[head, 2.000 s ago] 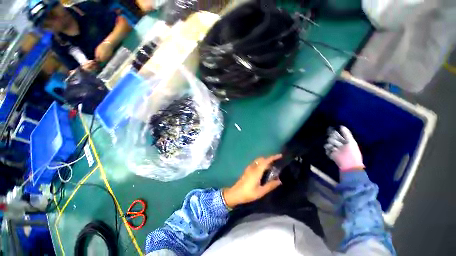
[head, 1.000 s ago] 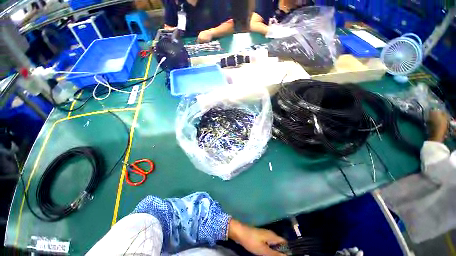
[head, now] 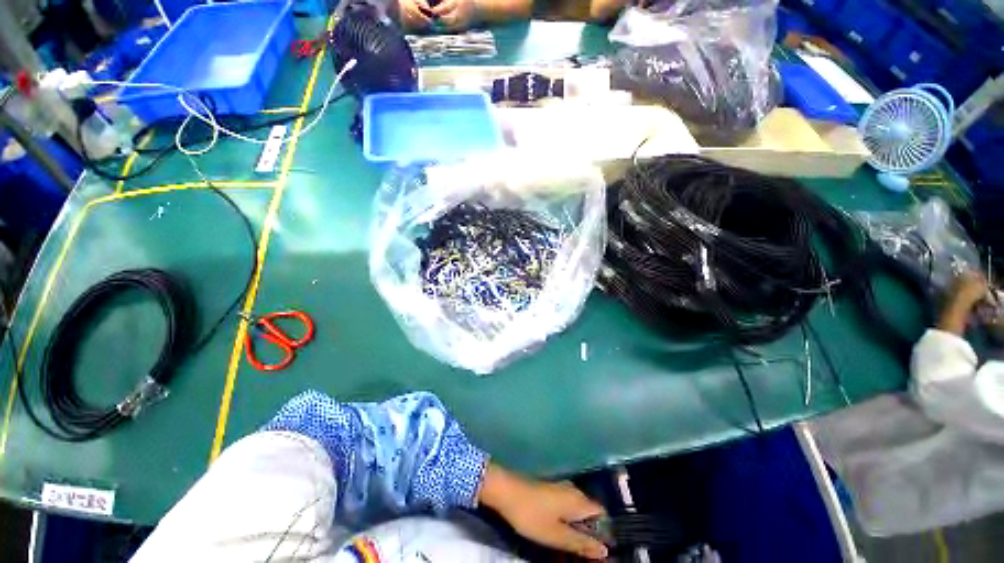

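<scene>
My left hand (head: 550, 515), bare, is at the bottom edge of the bench, closed around a black cable bundle (head: 639, 528). The bundle's strands run right from my fingers, over the dark-blue crate (head: 824, 484). A pale band or end shows just above them. My right hand (head: 696, 553), gloved, is cut off by the bottom edge of the picture. Only small whitish fingertips show, close to the bundle's right end, and I cannot tell whether they grip it.
An open clear bag (head: 484, 346) of small parts stands mid-bench. Heaped black cable coils (head: 716, 253) lie right of it. Orange-red scissors (head: 281, 339) and a single coil (head: 66, 341) lie left. A light-blue tray (head: 429, 127), fan (head: 905, 130) and co-workers' hands (head: 963, 299) are beyond.
The view has swung from the crate towards the bench. My left hand now holds the bundle closed in its fingers; it was more open earlier. The gloved right hand has moved closer to the left.
</scene>
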